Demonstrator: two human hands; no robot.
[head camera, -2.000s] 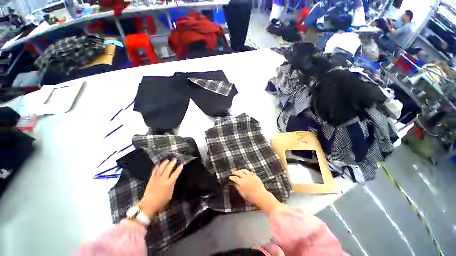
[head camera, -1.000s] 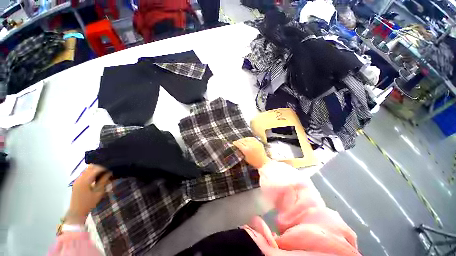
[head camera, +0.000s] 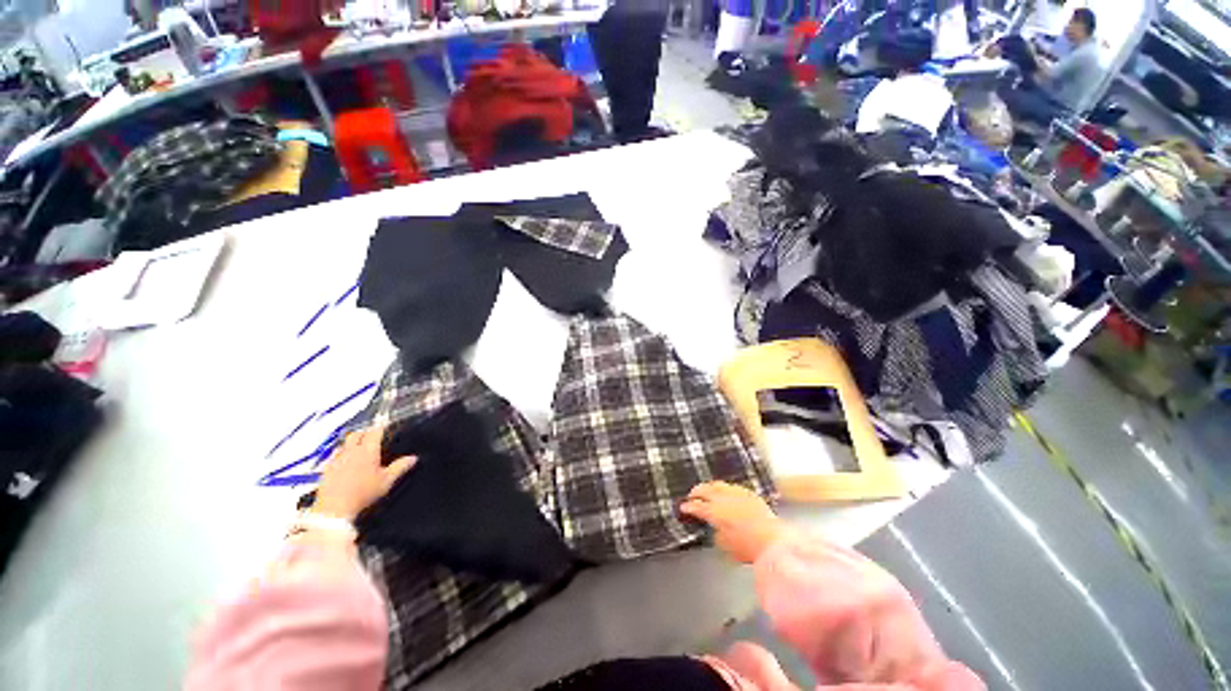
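Plaid garment panels (head camera: 632, 432) lie on the white table in front of me, with a black panel (head camera: 466, 493) on top of the left one. My left hand (head camera: 358, 475) rests at the left edge of the black panel, thumb apart from the fingers. My right hand (head camera: 730, 516) lies on the lower right edge of the right plaid panel. Whether either hand pinches cloth is hard to tell. Beyond are black panels (head camera: 432, 277) with a small plaid flap (head camera: 560, 236). The tan card template (head camera: 864, 473) lies right of the plaid.
Thin blue sticks (head camera: 308, 362) lie left of the panels. A mixed garment pile (head camera: 898, 243) covers the table's right side. A white sheet or pad (head camera: 169, 286) lies far left, near dark cloth (head camera: 41, 405). A person (head camera: 1076, 65) is in the far right background.
The black panel is lower and flatter over the left plaid. The right plaid panel is spread smoother. My left hand moved right onto the black edge; my right hand moved to the plaid's lower edge.
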